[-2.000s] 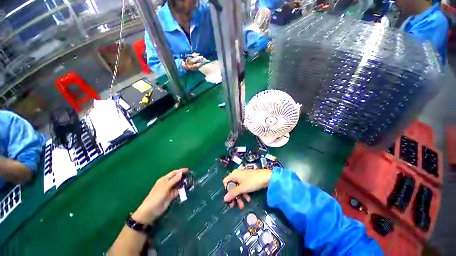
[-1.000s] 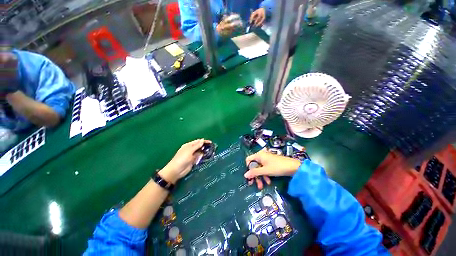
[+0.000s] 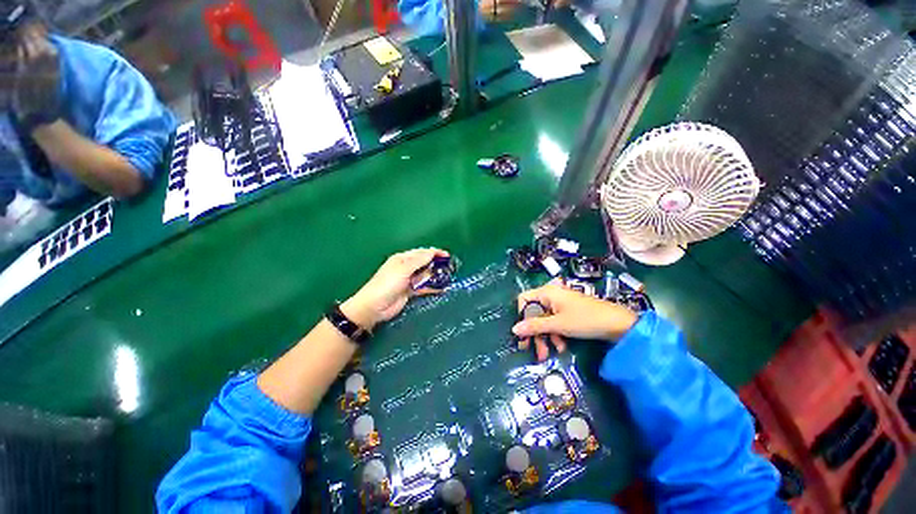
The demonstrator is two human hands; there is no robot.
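My left hand [image 3: 402, 286] holds a dark ring-like housing [image 3: 439, 272] in its fingertips above the far left part of the tray. My right hand [image 3: 562, 319] holds a grey disc-like internal module [image 3: 532, 311] between thumb and fingers, left of the housing pile. The clear blister tray [image 3: 432, 387] lies flat in front of me. Several grey-disc modules with orange-gold bits [image 3: 517, 460] sit in its near and side pockets. A loose pile of black and silver housings with white tabs [image 3: 587, 268] lies beyond my right hand. The two held parts are apart.
A desk fan [image 3: 681, 196] and a metal post [image 3: 618, 110] stand behind the pile. Stacked blister trays [image 3: 834, 151] and red bins [image 3: 804, 376] are at right. One housing [image 3: 504, 166] lies across the mat. A black box [image 3: 387, 85], white sheets [image 3: 306, 115] and a person in blue are at left.
The view has shifted, showing more of the near tray. My left hand's housing has turned and its white tab no longer shows clearly. My right hand still holds the module.
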